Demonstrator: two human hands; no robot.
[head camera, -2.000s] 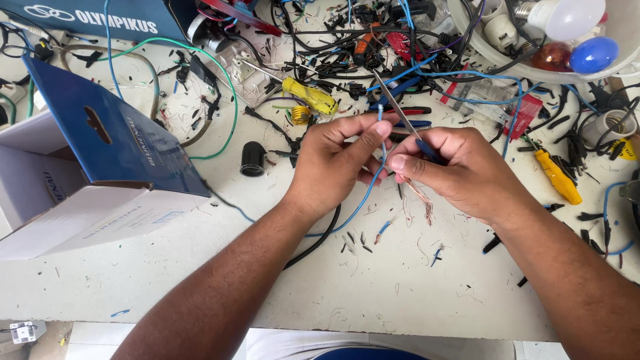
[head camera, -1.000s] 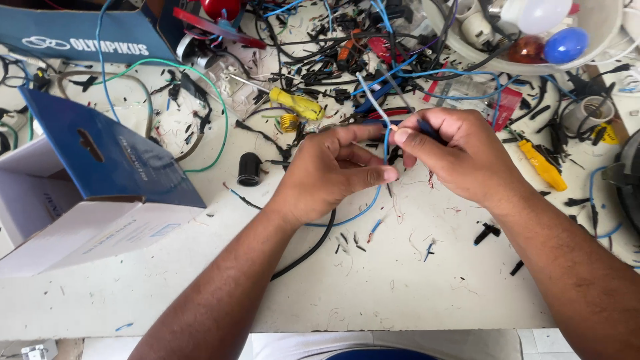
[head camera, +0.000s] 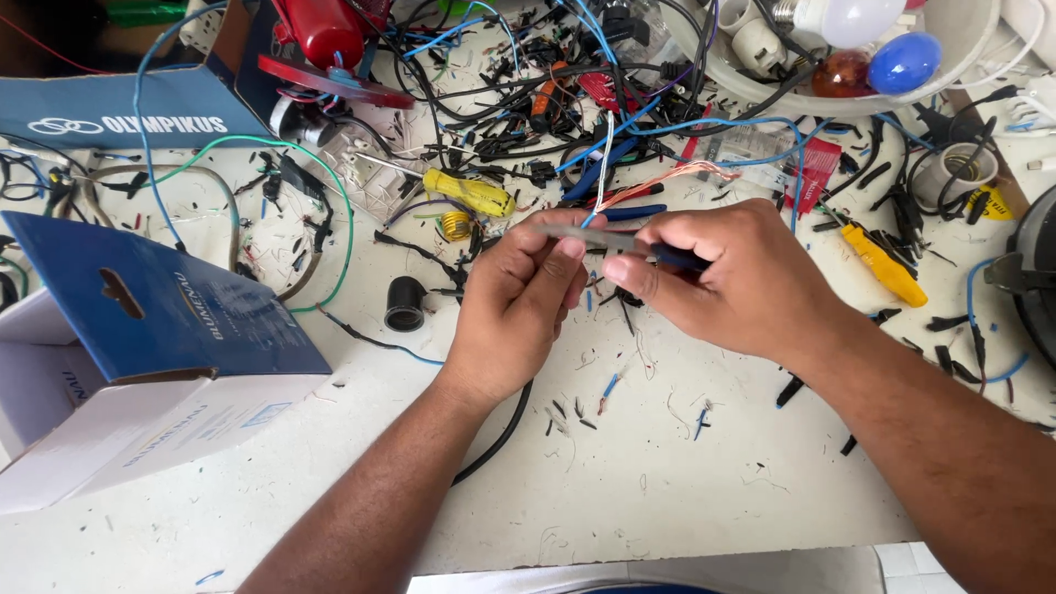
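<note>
Pinched in my left hand (head camera: 528,289) is an insulated electrical wire (head camera: 605,169), blue and white where it shows, with bare copper strands (head camera: 652,186) fanning out beyond the fingertips. My right hand (head camera: 718,280) grips a bladed tool with a dark blue handle (head camera: 678,257), perhaps a knife or scissors. Its blurred metal blade (head camera: 594,238) lies across the wire at my left thumb. A black cable (head camera: 503,429) runs down from beneath my left hand. Behind the hands lie a yellow-handled screwdriver (head camera: 469,193) and a blue-handled tool (head camera: 602,169).
An open blue and white carton (head camera: 190,330) stands at left, a shoe box (head camera: 124,107) behind it. A bowl of bulbs (head camera: 825,103) is at back right. Near it lie a yellow-handled tool (head camera: 887,264) and a lamp socket (head camera: 953,173). A black cylindrical part (head camera: 405,304) and wire scraps surround the hands.
The blade, pointing up and away a second ago, now lies crosswise over my left thumb. Copper strands that hung below the hands two seconds ago now stick out above them.
</note>
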